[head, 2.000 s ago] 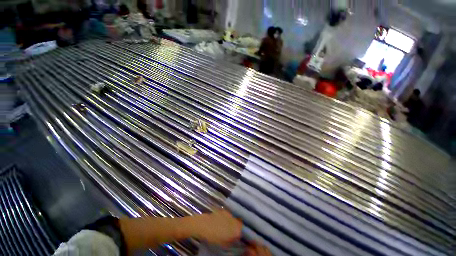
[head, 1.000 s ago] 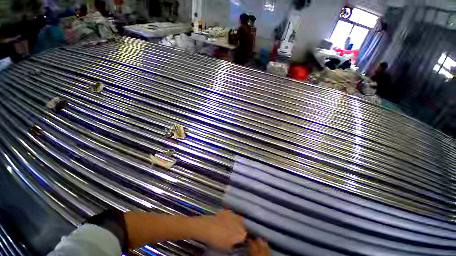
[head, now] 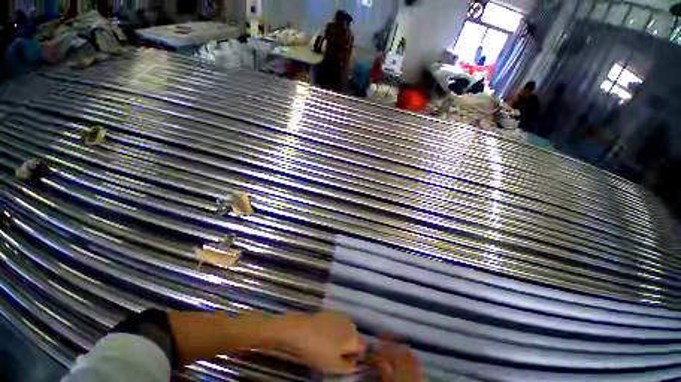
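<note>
Grey curtain fabric (head: 448,298) lies in lengthwise waves over the metal ribs of the pleat-setting bed (head: 388,175), from the centre to the lower right. Its straight left edge runs down to my hands. My left hand (head: 325,342) reaches in from the lower left, fingers curled at the fabric's lower left edge; what they grip is hidden. My right hand (head: 396,359) is beside its fingertips, blurred and partly cut off by the bottom edge. The fingertips of both hands are close together.
Tan clips (head: 219,255) lie scattered on the bars left of the fabric, another clip (head: 240,203) just beyond. Across the bed a person (head: 336,52) stands by a table, near a red round object (head: 411,99). Piled cloth (head: 470,108) lies at the back right, more at the back left.
The view has turned to the right, so the clips and background have shifted left. My hands stay at the fabric's left edge, with the right hand showing slightly more.
</note>
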